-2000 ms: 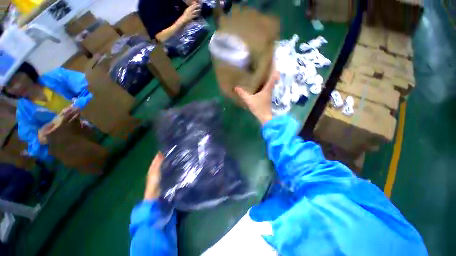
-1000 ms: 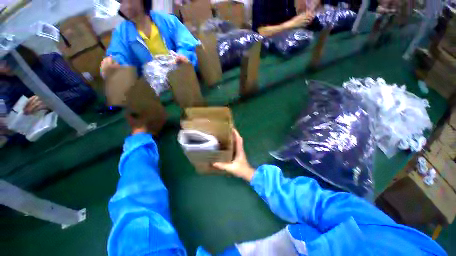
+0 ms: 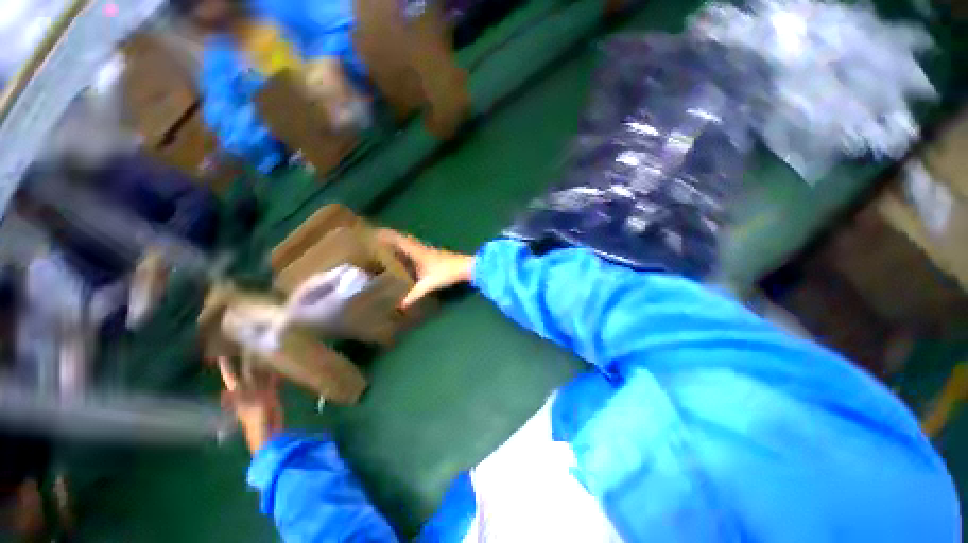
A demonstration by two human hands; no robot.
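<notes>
An open brown carton (image 3: 327, 231) with a white item (image 3: 334, 288) in or against its opening lies on the green bench (image 3: 467, 387), left of centre. My right hand (image 3: 427, 267) holds its right side with spread fingers. My left hand (image 3: 253, 405) is at a second brown carton (image 3: 303, 366), blurred, close against the first; the fingers are partly hidden behind it. Whether the two cartons touch cannot be told.
A clear bag of dark parts (image 3: 647, 159) lies beyond my right arm, next to a pile of white cables (image 3: 817, 74). Brown cartons (image 3: 870, 255) stand at the right. A person in blue (image 3: 239, 95) is opposite, near upright cardboard pieces (image 3: 409, 53). A metal post (image 3: 117, 419) is at the left.
My left hand has come back towards me with a brown carton. The first carton and my right hand are further left in view. The view has tilted and blurred.
</notes>
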